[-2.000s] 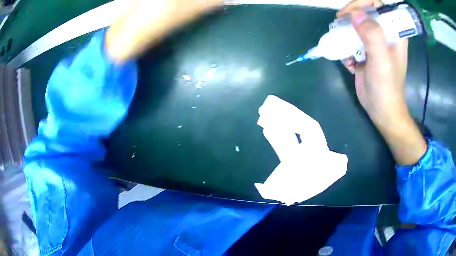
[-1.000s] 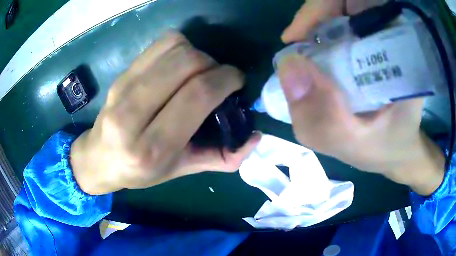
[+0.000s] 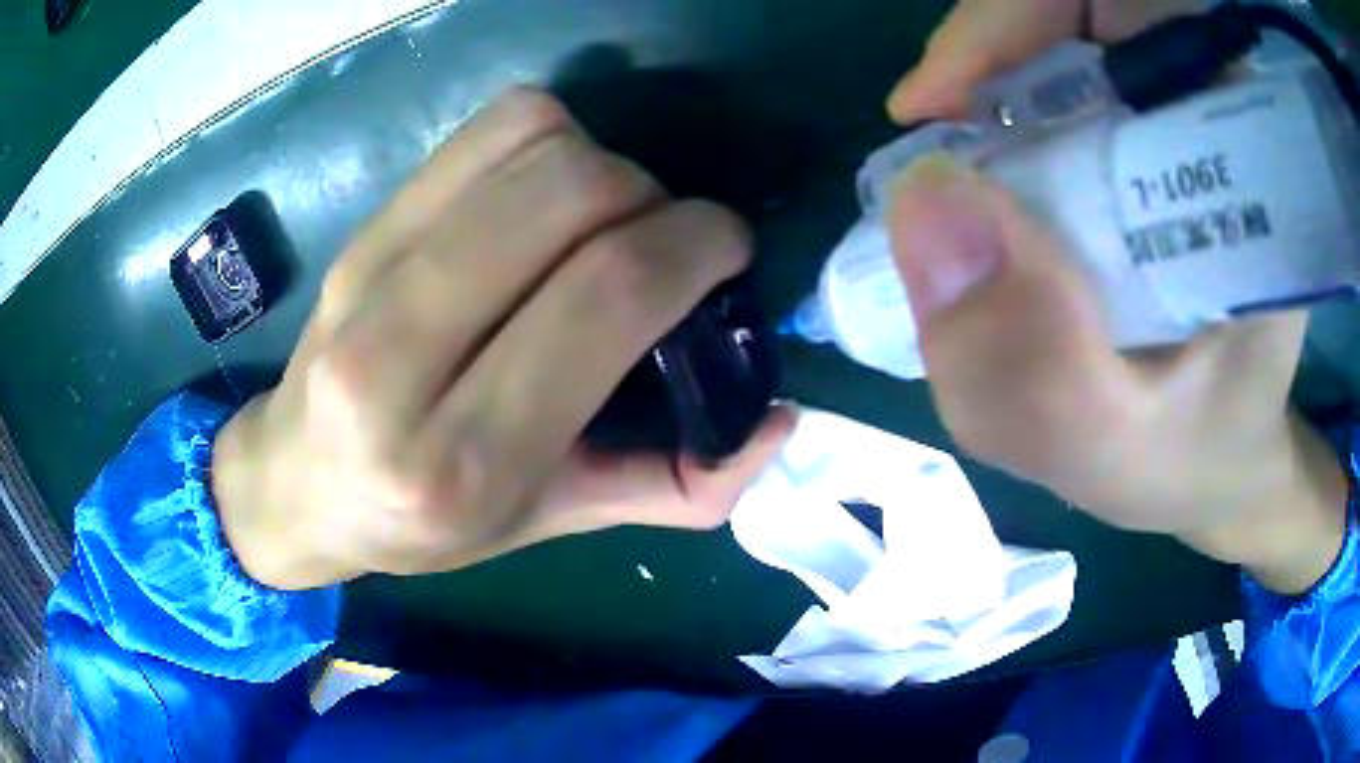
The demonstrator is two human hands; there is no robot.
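Note:
My left hand (image 3: 463, 358) is bare and holds a glossy black unit (image 3: 719, 380) between fingers and thumb, above the green mat. My right hand (image 3: 1044, 328) is bare and grips the white glue syringe (image 3: 1223, 209), whose label reads "3901-L". The blue needle hub (image 3: 807, 322) points left at the black unit, close to its right side. I cannot tell whether the tip touches it. A black cable end (image 3: 1178, 63) lies along the top of the syringe. A second black unit (image 3: 221, 279) with a ring on its face lies on the mat at the left.
A crumpled white wipe (image 3: 910, 559) with a gap in it lies on the dark green mat (image 3: 507, 611) below the hands. The pale curved edge (image 3: 179, 112) runs across the upper left. A dark object (image 3: 60, 14) shows at the top left corner.
Two seconds ago my left hand was blurred, reaching to the top edge. It came down with a black unit, and a second appeared on the mat. Since one second ago, the syringe has shifted slightly right.

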